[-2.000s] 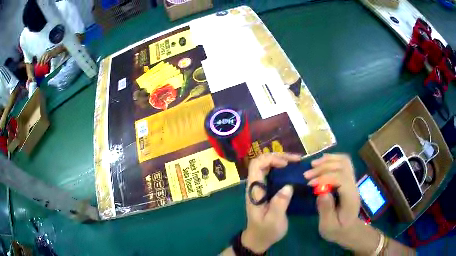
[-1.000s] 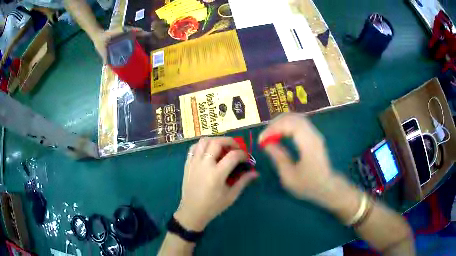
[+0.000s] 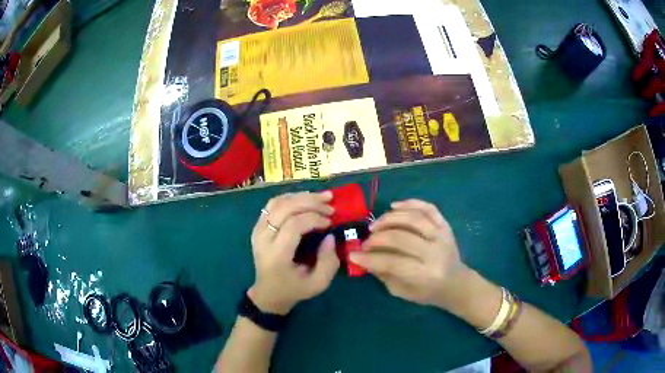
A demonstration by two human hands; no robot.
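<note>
My left hand [image 3: 288, 248] holds a red speaker [image 3: 348, 204] with a black strip, just below the printed cardboard mat's front edge. My right hand [image 3: 412, 255] pinches a small red USB flash drive [image 3: 356, 264]; its silver plug shows close to the speaker's black strip, and whether it touches the port cannot be told. A thin red cord stands up beside the speaker. Another red speaker [image 3: 232, 156] lies on the mat's left part, its round black end cap [image 3: 204, 135] with a pale ring facing up and a black strap beside it.
Printed cardboard mat [image 3: 321, 65] ahead. Dark blue speaker [image 3: 580, 55] at upper right, red speakers [image 3: 650, 69] beyond. Red tester [image 3: 560, 244] with lit screen beside a carton [image 3: 592, 211] holding a phone [image 3: 609, 227] and white cable. Black coiled cables [image 3: 127, 317] at lower left. Pale metal bar [image 3: 58, 167] at left.
The other person's hand has left the red speaker on the mat, which now lies there with its ring showing. My right hand has brought the USB drive down to the held speaker. The view has shifted.
</note>
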